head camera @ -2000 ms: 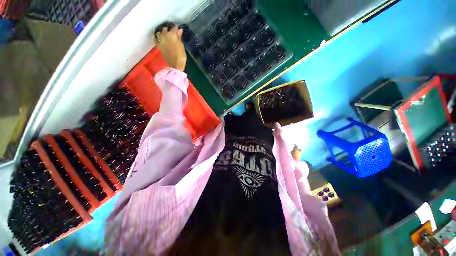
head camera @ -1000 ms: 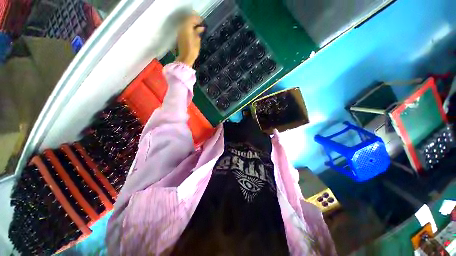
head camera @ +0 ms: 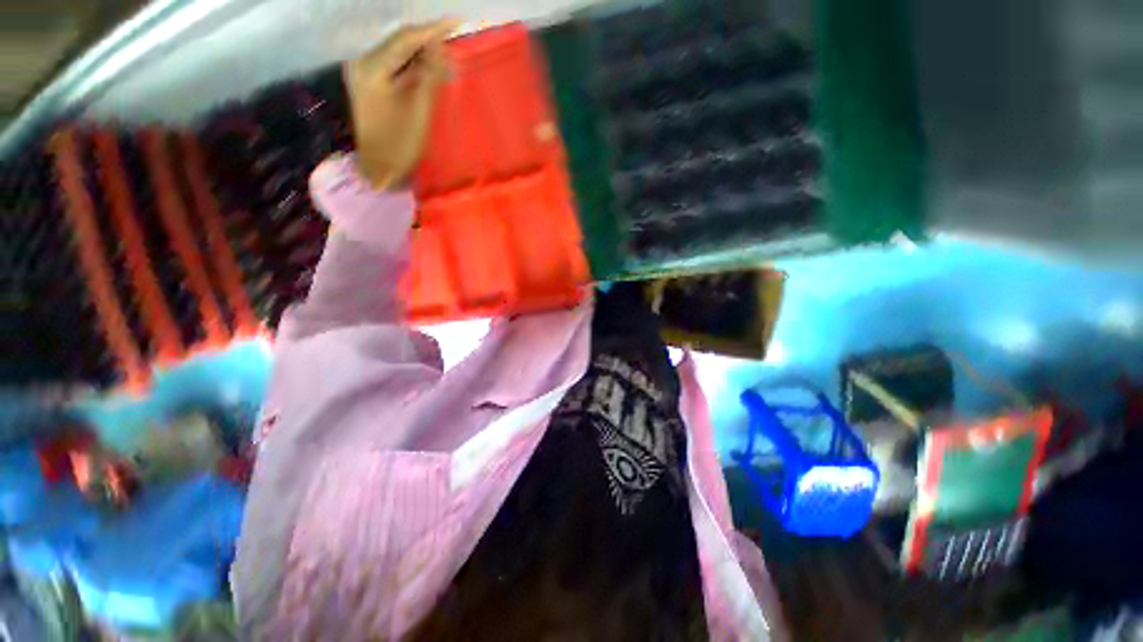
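Observation:
My left hand (head camera: 399, 107) is blurred, at the upper left side of the red-orange divided tray (head camera: 495, 188). Its fingers are bent, and I cannot tell if they hold anything. The tray shows bare red compartments. The clear-grey blister tray (head camera: 715, 126) with dark pieces lies to its right, blurred. Dense rows of black parts (head camera: 282, 188) lie left of my hand, with red-orange strips (head camera: 163, 238) further left. My right hand is not in view; only its pink sleeve shows.
An open box (head camera: 721, 311) with dark contents is at the green bench's (head camera: 871, 126) near edge. A blue stool (head camera: 815, 470) and a red-framed green board (head camera: 984, 477) stand at the right. White edging runs along the top left.
The view has turned and blurred. My left hand has moved from beside the blister tray, where it held a small dark piece, to the red-orange tray's far left side.

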